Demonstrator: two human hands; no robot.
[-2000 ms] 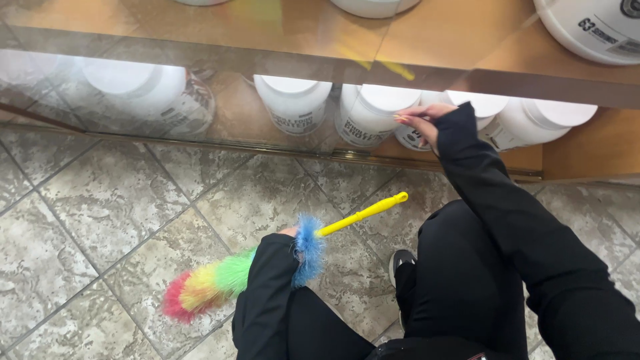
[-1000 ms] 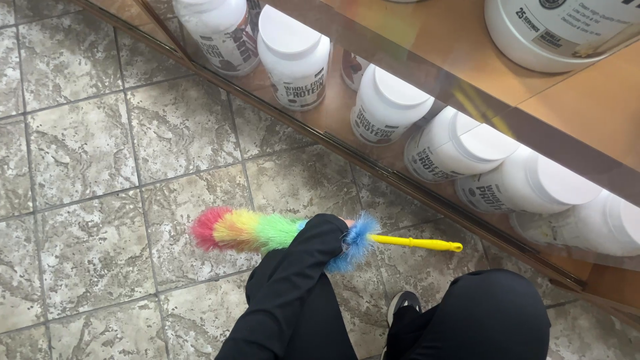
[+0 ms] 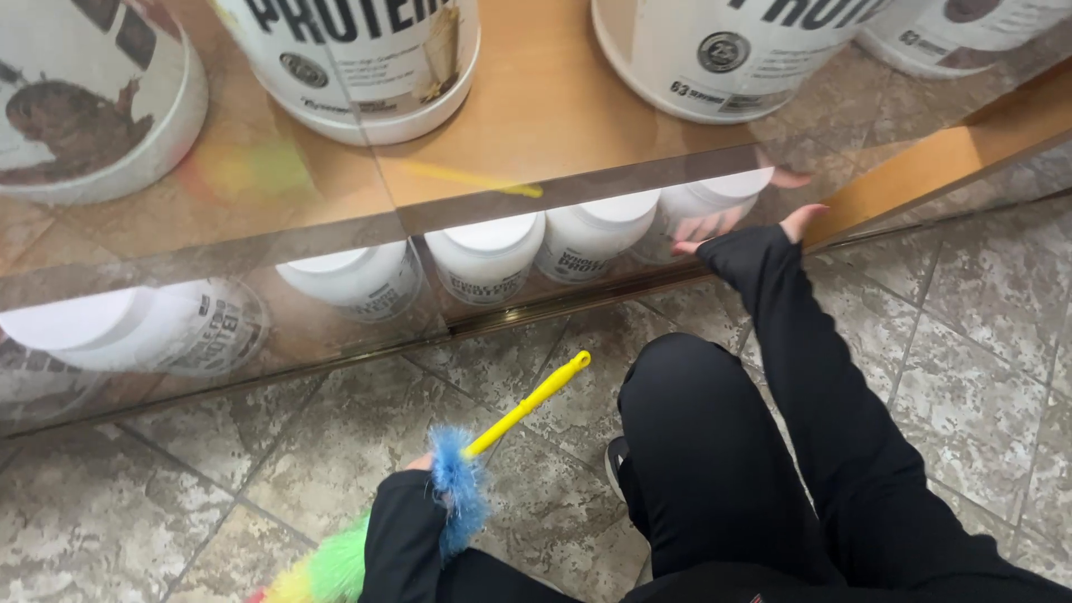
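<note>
Mostly hidden by its black sleeve and blue bristles, my left hand (image 3: pixel 421 463) is closed around a rainbow duster (image 3: pixel 459 486) with a yellow plastic handle (image 3: pixel 536 402) pointing up and right. My right hand (image 3: pixel 754 237), fingers spread, is at the glass door (image 3: pixel 603 251) near its right end; its reflection shows in the pane. Behind the glass, white protein tubs (image 3: pixel 490 251) stand in a row on the lower shelf. Larger white protein tubs (image 3: pixel 737 67) stand on the upper shelf. The right hand holds nothing that I can see.
A wooden upright (image 3: pixel 913 176) borders the cabinet on the right. A metal track (image 3: pixel 511 316) runs along its bottom edge, just above the mottled floor tiles (image 3: pixel 988 335). My bent knee (image 3: pixel 695 402) is close to the cabinet.
My right hand, out of view one second ago, is back at the glass, farther right along the cabinet than two seconds ago, fingers now spread. My left hand still holds the duster. The view has shifted markedly.
</note>
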